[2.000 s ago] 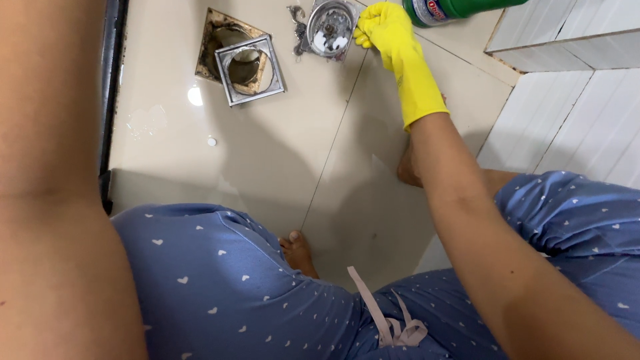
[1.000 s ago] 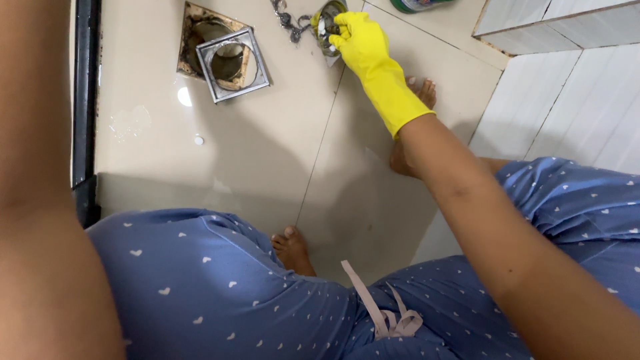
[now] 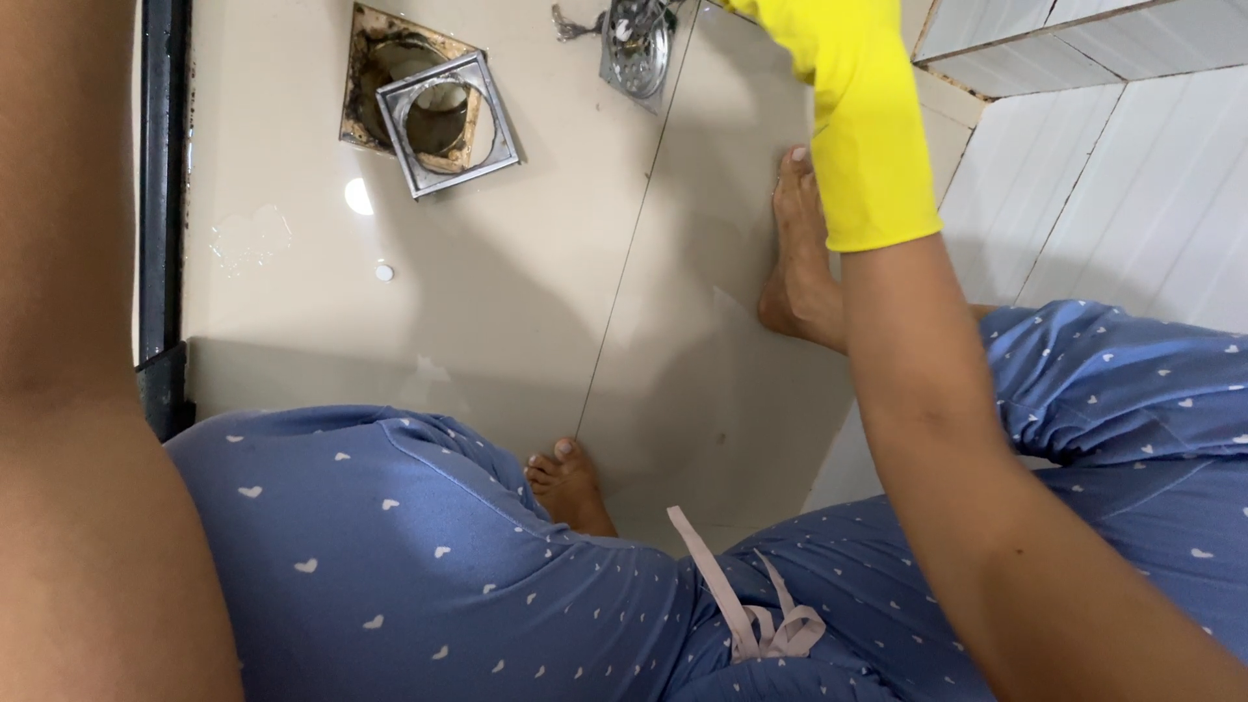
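My right hand (image 3: 829, 34), in a yellow rubber glove, reaches to the top edge of the view, where its fingers are partly cut off. Just left of it a round metal drain strainer (image 3: 639, 58) lies on the tiles, with a dark clump of hair (image 3: 575, 24) on and beside it. Whether the hand holds anything cannot be seen. A square metal drain frame (image 3: 503, 136) rests tilted over one corner of the dirty, uncovered floor drain (image 3: 366, 49). Of my left side only the bare arm shows along the left edge; the left hand is out of view.
Beige floor tiles (image 3: 507, 253) carry wet patches and a small white round piece (image 3: 384, 273). A black rail (image 3: 161, 195) runs down the left. White tiled step and wall (image 3: 1121, 175) stand at right. My bare feet (image 3: 804, 253) are on the floor.
My right hand was at the strainer a second ago and has moved off it to the right. The green bottle, seen earlier at the top, is out of view.
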